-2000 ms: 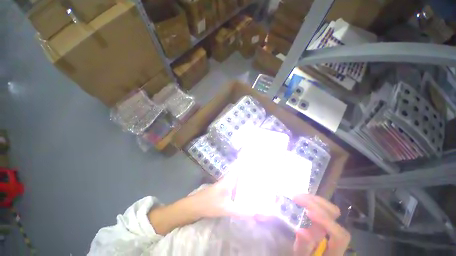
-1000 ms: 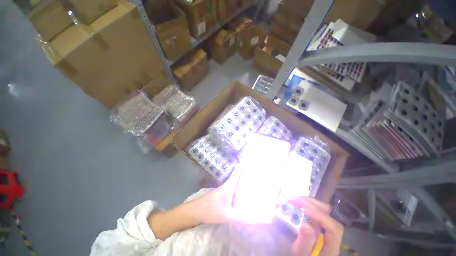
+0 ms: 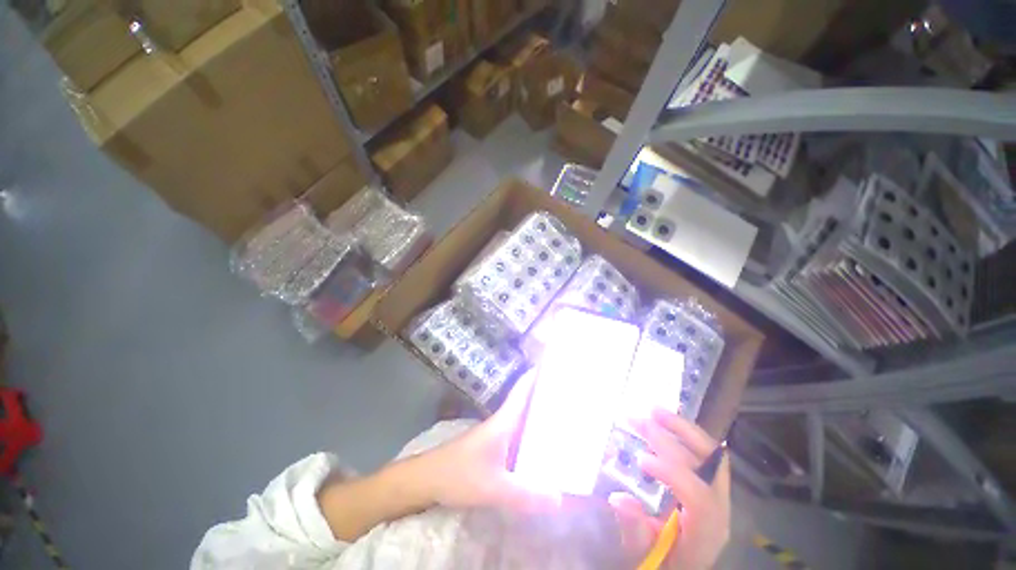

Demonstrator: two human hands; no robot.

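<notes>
A smartphone [image 3: 578, 401] with a glaring white screen is in my left hand [image 3: 474, 459], above an open brown carton [image 3: 451, 258]. A white paper sheet [image 3: 657, 384] shows just right of the phone; my right hand [image 3: 685, 484] is at its lower edge, fingers bent. A marker pen with a yellow barrel [image 3: 662, 543] and dark tip is held in my right hand. Blister tray packs [image 3: 520, 271] in shiny film, with rows of dark round dots, lie in the carton. Glare hides part of the packs and of the paper.
Metal racks on the right hold white dotted sheets [image 3: 914, 239] and a white panel [image 3: 696, 228]. Large brown boxes [image 3: 223, 111] stand at upper left, with film-wrapped bundles [image 3: 292, 254] beside them. More cartons [image 3: 412, 150] stand by the back shelf. A red object [image 3: 17, 432] is at far left.
The view has shifted slightly. My right hand has turned, so the marker's dark tip now shows at its upper right. My left hand still holds the phone.
</notes>
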